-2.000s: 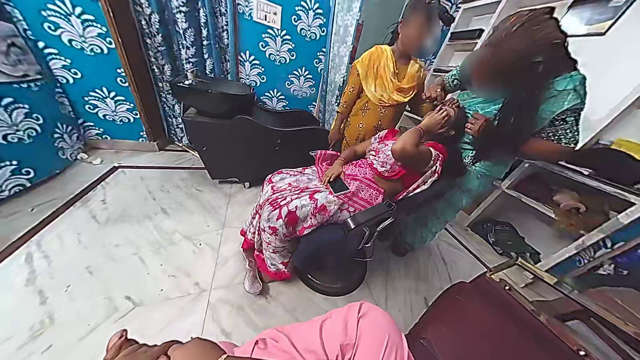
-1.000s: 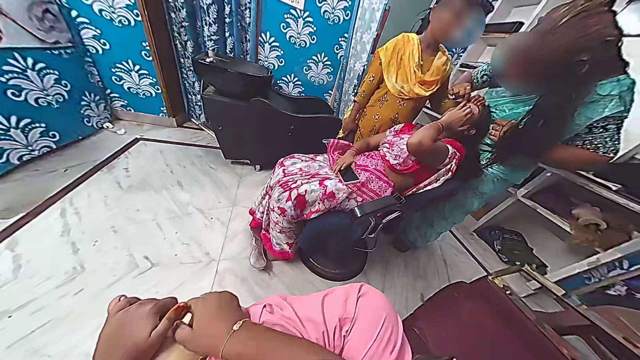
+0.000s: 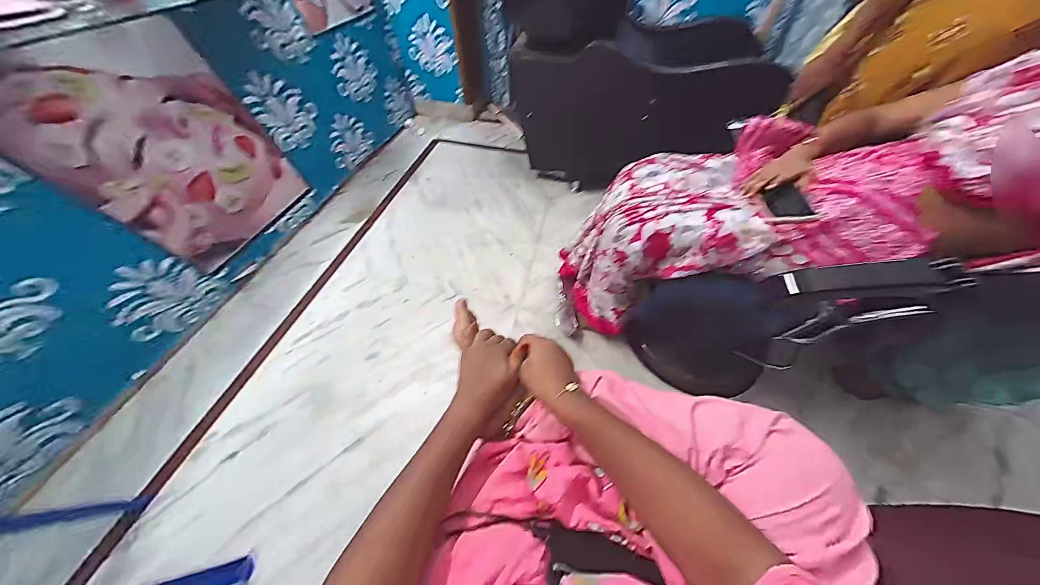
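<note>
Near the middle of the view, my left hand (image 3: 485,366) lies over a bare foot (image 3: 465,327), its fingers curled around it; the toes point up beyond the hand. Against it rests my right hand (image 3: 546,370), fingers bent, with a thin bracelet (image 3: 568,389) at the wrist. Whatever is between its fingertips is hidden. A metal anklet (image 3: 517,416) shows below the hands. Pink clothing (image 3: 731,455) covers the lap and leg beneath my forearms.
A person in a floral pink dress (image 3: 682,219) reclines at right on a black salon chair (image 3: 707,333), one hand by a dark phone (image 3: 786,201). Behind stands a black shampoo unit (image 3: 617,114). A poster (image 3: 162,154) hangs left; blue bars (image 3: 203,573) and a maroon seat (image 3: 959,544) lie low.
Two seconds ago my foot lay at the bottom edge with one hand visible there; a second ago both hands were on it. The view has swung left and down.
</note>
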